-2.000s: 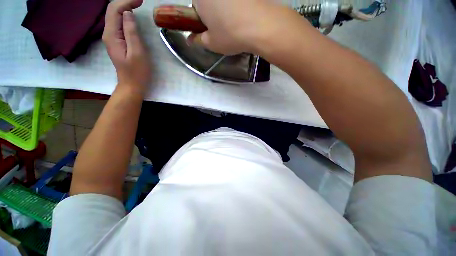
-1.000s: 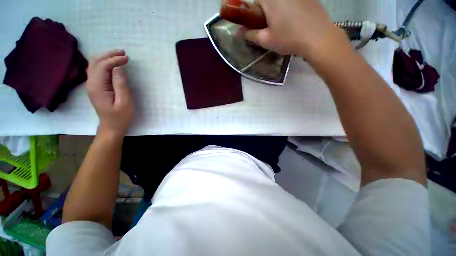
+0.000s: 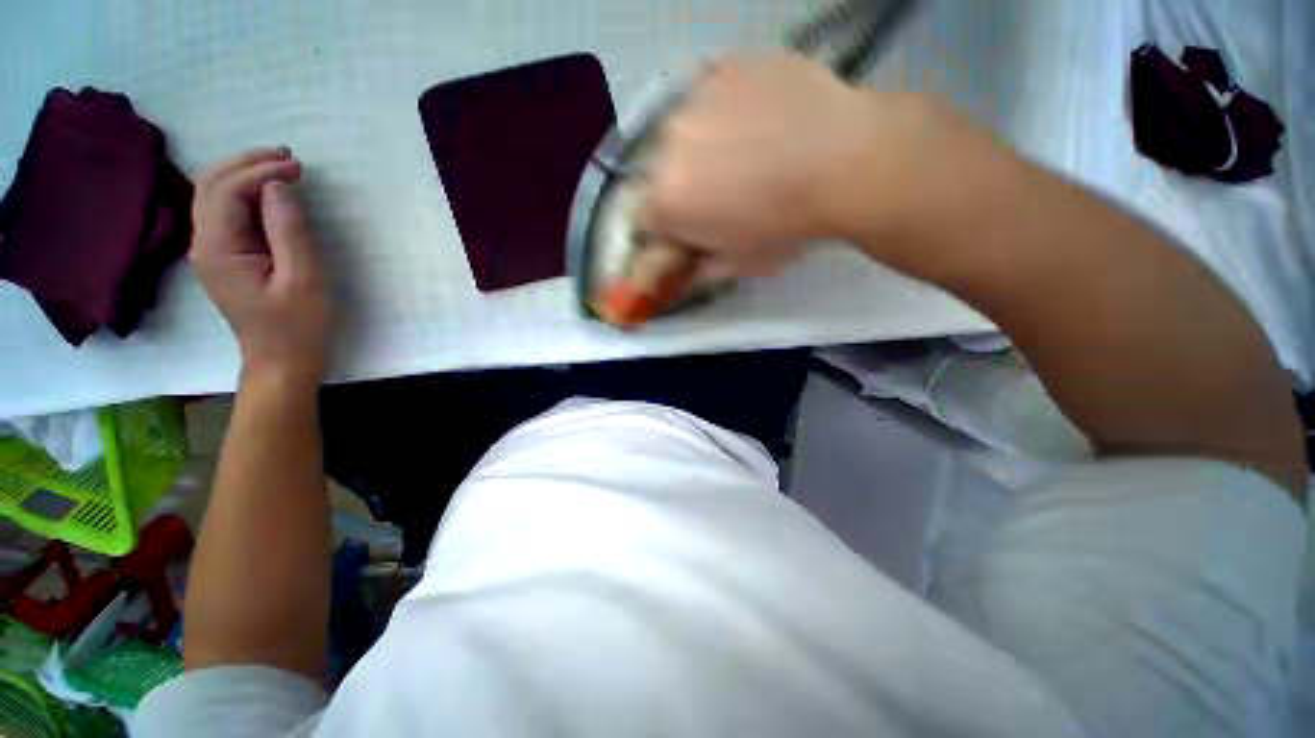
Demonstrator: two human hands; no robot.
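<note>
A maroon pocket piece (image 3: 519,170) lies flat on the white ironing cloth (image 3: 390,310). My right hand (image 3: 750,166) grips the handle of the steam iron (image 3: 589,238), which is blurred; its edge is at the right side of the piece. The orange-brown handle end points toward the table's near edge. My left hand (image 3: 260,260) rests on the cloth left of the piece, fingers loosely curled, holding nothing. The stack of maroon pieces (image 3: 90,216) lies at the far left, beside my left hand.
A dark maroon bundle with white edging (image 3: 1204,113) lies at the far right. The iron's spring-wrapped hose (image 3: 851,32) runs toward the top edge. Below the table at left are a light green basket (image 3: 123,483) and a red object (image 3: 108,584).
The iron has turned and moved left and nearer to me; its handle now points to the table's near edge. The pocket piece, hidden two seconds ago, now shows nearly whole. My left hand stays curled.
</note>
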